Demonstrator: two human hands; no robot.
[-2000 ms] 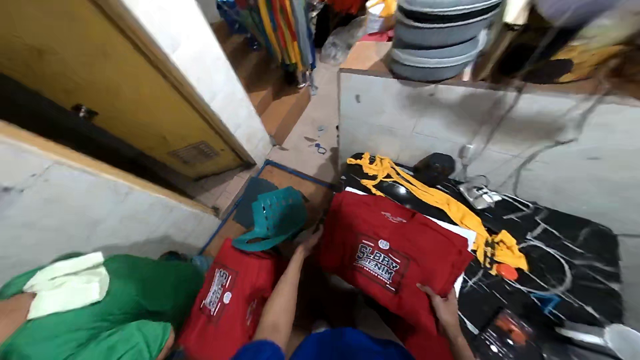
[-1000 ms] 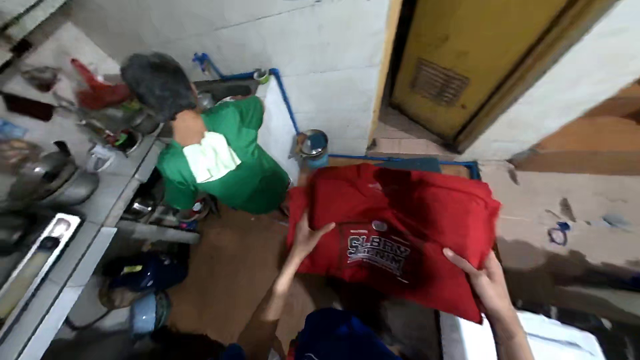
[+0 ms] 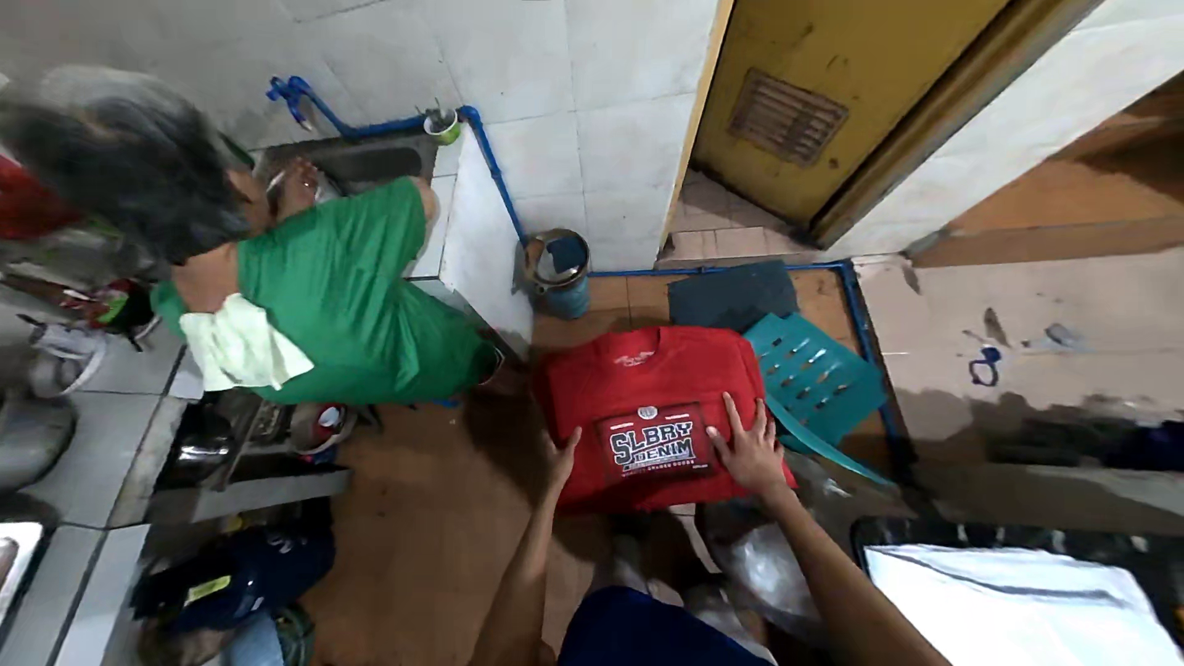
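Observation:
A folded red T-shirt (image 3: 592, 388) with a printed chest patch lies on top of what looks like a stack of red cloth, in front of my legs. The left edge of the shirt is under my left hand (image 3: 560, 453), thumb on top and the other fingers hidden. My right hand (image 3: 751, 449) rests on the right part of the shirt with its fingers spread, beside the patch. A teal plastic chair (image 3: 823, 379) stands just behind and to the right of the shirt; whatever bears the stack is hidden.
A person in a green shirt (image 3: 324, 287) bends at a sink (image 3: 379, 162) on the left. A blue pail (image 3: 566, 294) stands by the tiled wall. White cloth (image 3: 1017, 592) lies on a black marbled table at the lower right. A tiled counter (image 3: 102, 435) runs along the left.
The red shirt was lifted between my hands one second ago; now it lies lower, beside the teal chair. My right hand has moved onto its top. The person in green leans over the sink.

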